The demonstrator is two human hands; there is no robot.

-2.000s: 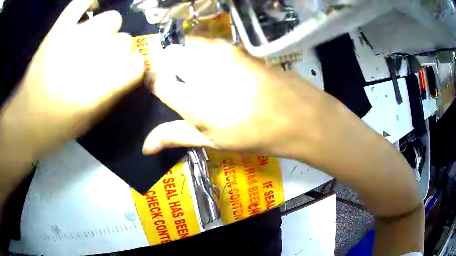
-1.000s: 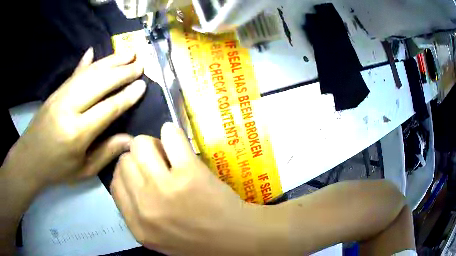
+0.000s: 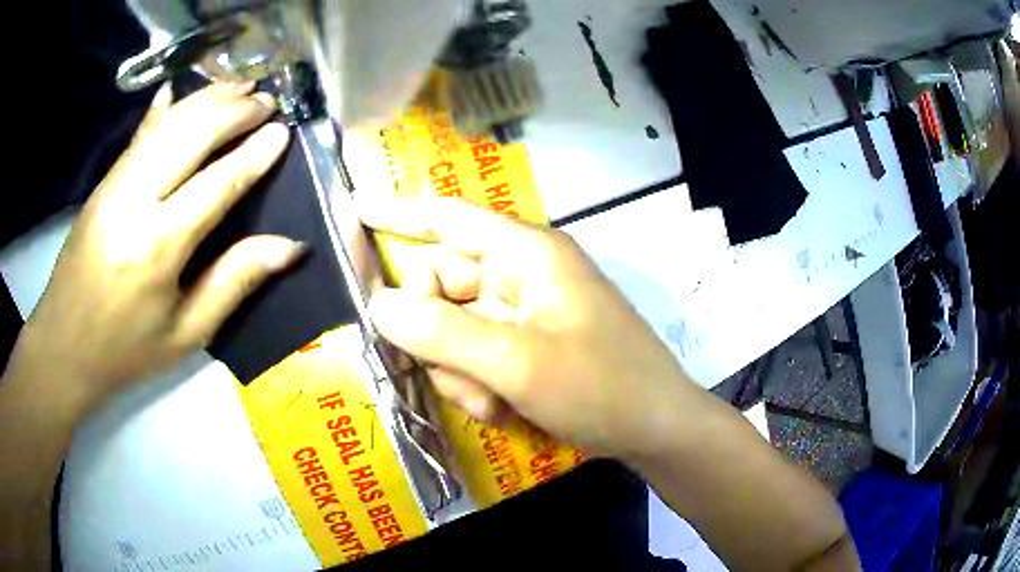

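Note:
A black fabric piece lies on the machine bed, its right edge along the shiny metal guide. My left hand lies on the fabric with fingers apart, its fingertips near the presser foot area. My right hand is at the right side of the guide, fingers bent, fingertips touching its edge; whether they pinch a strip is hidden. Yellow tape with red print is stuck on both sides of the guide.
The sewing machine head is at the top. Black cloth pieces lie beyond the tape. A white side tray with dark scraps is at right, above a blue object.
My right hand has moved from the fabric's lower edge up and right to the guide. My left hand remains on the fabric, which now lies nearer the needle area. The view has shifted slightly.

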